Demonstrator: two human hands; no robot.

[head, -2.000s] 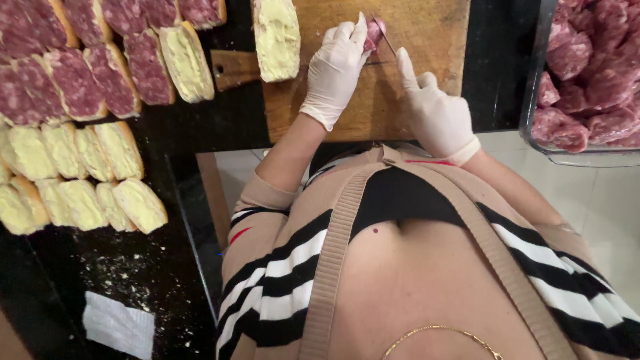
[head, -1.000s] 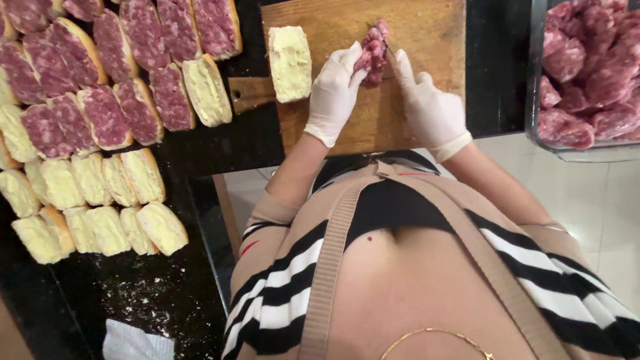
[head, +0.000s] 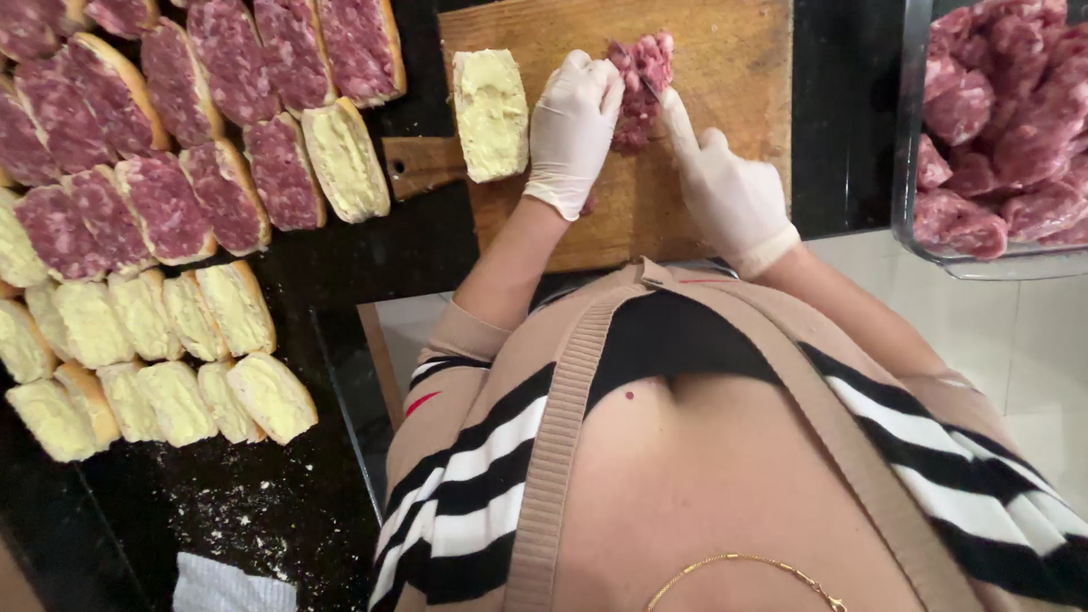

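Both my hands wear thin white gloves. My left hand [head: 576,127] rests on the wooden cutting board [head: 714,204], its fingertips on a piece of raw sausage meat [head: 639,93]. In my right hand [head: 733,183] is a knife [head: 651,88], its index finger stretched along it; the handle is hidden in the palm and only a bit of blade shows against the meat. The meat lies opened and spread out on the board. Just left of my left hand, a bread half with a pale yellow spread [head: 491,116] lies on the board.
Rows of bread halves cover the black countertop [head: 340,272] at left, some topped with raw meat [head: 166,204], others with only pale spread [head: 272,395]. A glass dish [head: 908,170] of raw sausage meat [head: 1037,144] stands at right. A white paper towel [head: 234,586] and crumbs lie at lower left.
The meat between my hands has gone from a small compact piece to a wider, spread-out patch. Both hands stay at the board. The view has shifted somewhat.
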